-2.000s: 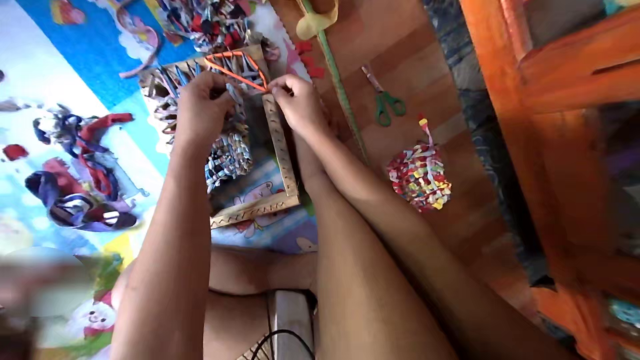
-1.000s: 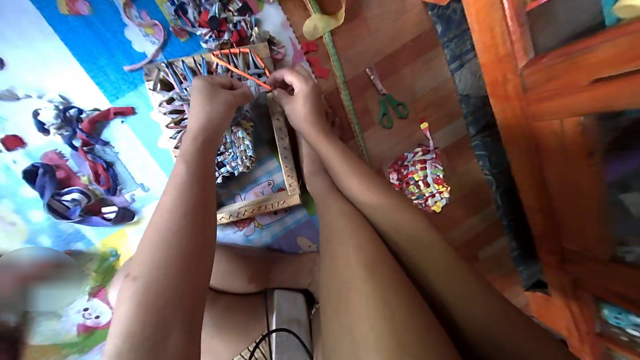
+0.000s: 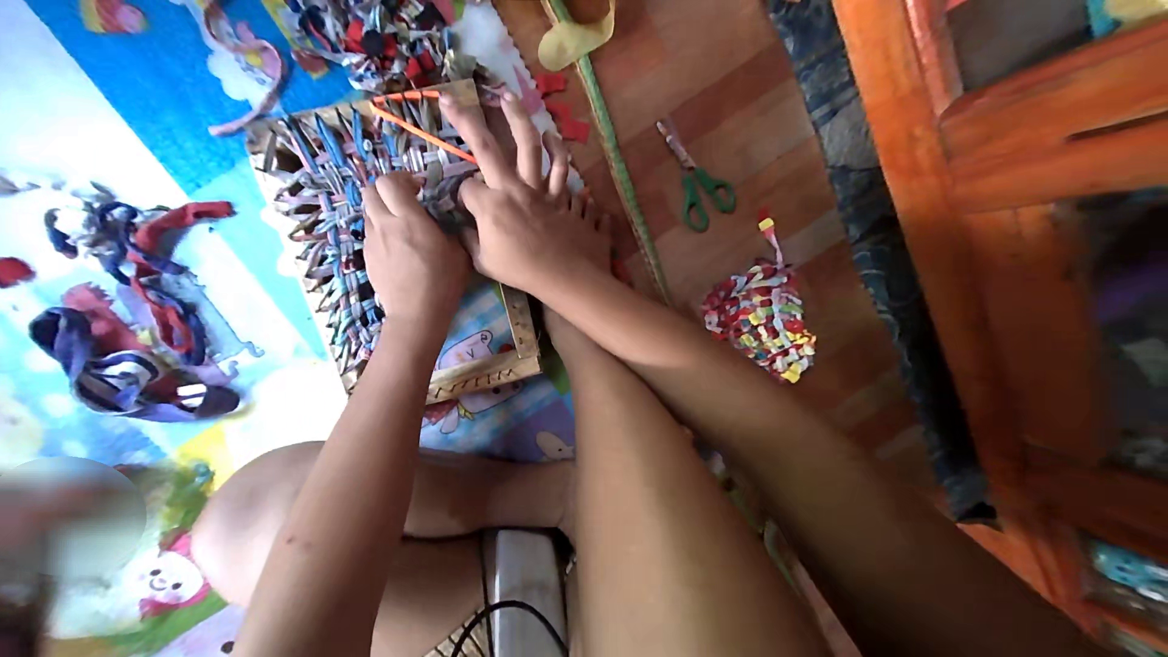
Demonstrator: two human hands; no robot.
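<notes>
A wooden peg loom frame lies on the printed mat, with woven fabric strips across its left and upper parts. An orange strip runs in a V near the top, its right end reaching my right hand. My left hand rests on the weaving with curled fingers, gripping greyish fabric strips near the middle. Beside it, my right hand has its thumb and palm side at the same strips, while its other fingers spread towards the frame's top right corner. Fingertip contact is partly hidden.
Fabric scraps lie in a pile above the frame and another at left. Green-handled scissors, a woven multicolour piece and a long green strip are on the wood floor. An orange wooden cabinet stands at right.
The orange strip was pulled towards my right hand's pinched fingers; now those fingers are spread over the frame's upper right. My left hand has moved down along the weaving, closer beside my right.
</notes>
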